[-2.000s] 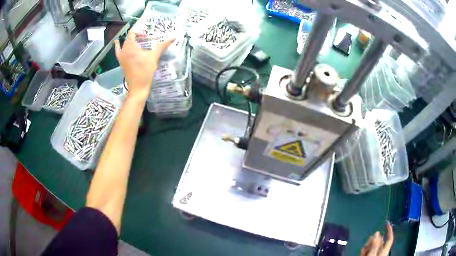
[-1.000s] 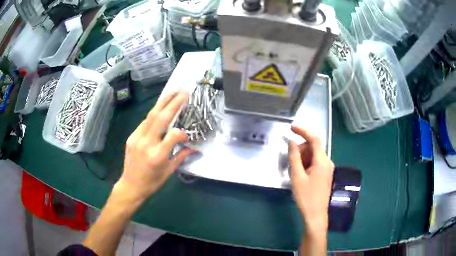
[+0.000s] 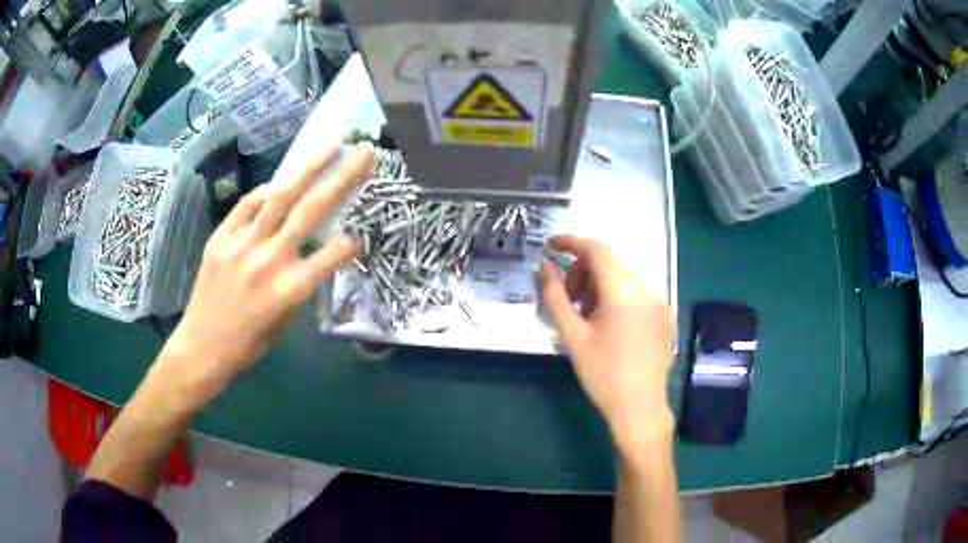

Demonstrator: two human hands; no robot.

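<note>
A heap of slim silver metal pins (image 3: 409, 249) lies on the left half of the shallow metal tray (image 3: 626, 117), spreading up to the fixture (image 3: 499, 249) under the press head (image 3: 483, 95). One pin lies alone at the tray's upper right. My left hand (image 3: 265, 249) is at the heap's left edge, fingers spread, with nothing seen in it. My right hand (image 3: 600, 308) is over the tray just right of the fixture, thumb and forefinger close together. Whether it holds a small pin cannot be made out.
Clear bins of pins stand at left (image 3: 133, 228) and right (image 3: 780, 106). Labelled clear boxes (image 3: 249, 90) are at upper left. A black glossy rectangle (image 3: 722, 371) lies right of the tray. A blue box (image 3: 889, 233) is at far right.
The left hand has gone from the stacked boxes to the tray. Pins now lie heaped on the tray and have spread towards the fixture. The right hand has come in over the tray.
</note>
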